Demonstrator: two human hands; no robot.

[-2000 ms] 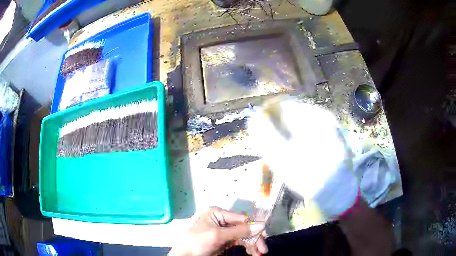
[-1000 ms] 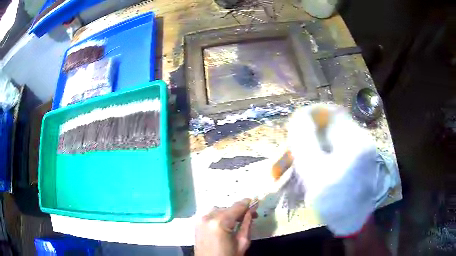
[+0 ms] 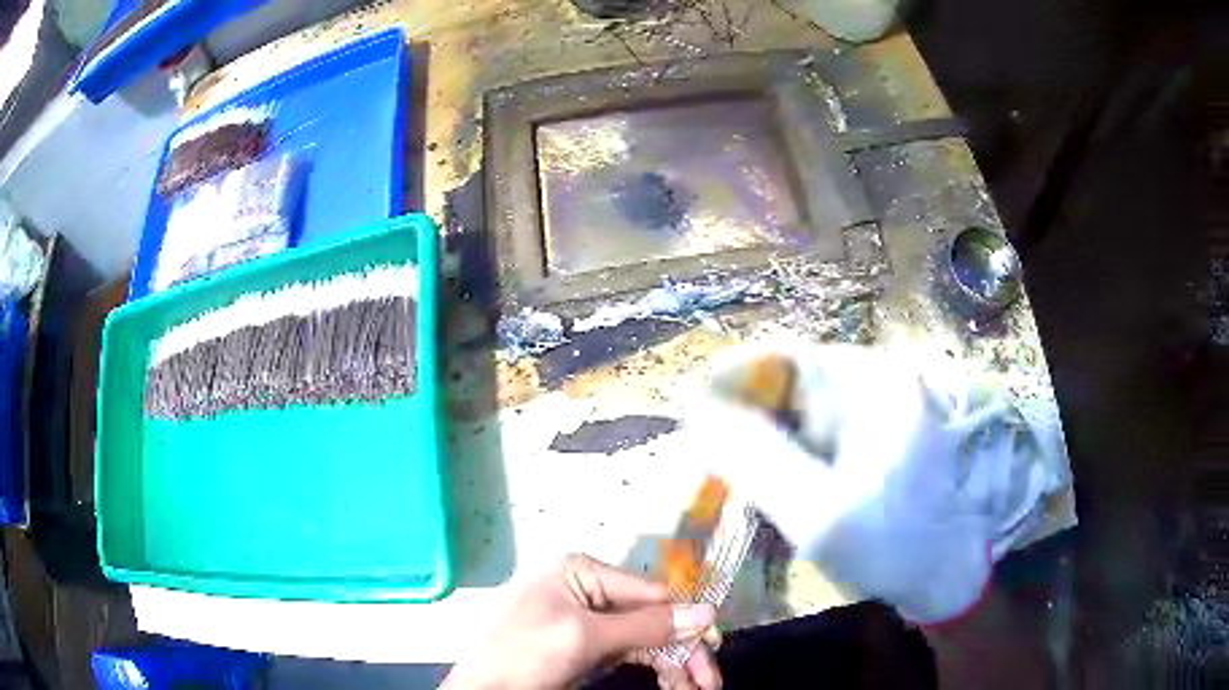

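My left hand (image 3: 593, 627), bare, is low in the middle and pinches a small fanned bundle of thin wire leads (image 3: 728, 553) between thumb and fingers. My right hand (image 3: 863, 472), in a white glove with a red cuff edge, is just right of and above the bundle, blurred and overexposed. It grips an orange-brown flux brush (image 3: 704, 502), whose lower part is close against the leads; whether it touches them is unclear. The glove hides part of the brush. A row of leads (image 3: 283, 351) with white ends lies in the green tray (image 3: 438, 445).
A blue tray (image 3: 364, 135) behind holds leads and a plastic packet (image 3: 229, 216). The framed solder bath (image 3: 674, 182) is at centre, with silvery dross (image 3: 674, 299) along its near edge. A metal cup (image 3: 984, 266) and pale rag (image 3: 1018, 458) are at the right edge.
My gloved hand moved left and down with the brush since one second ago. My left hand shifted slightly, and the fanned leads show more clearly.
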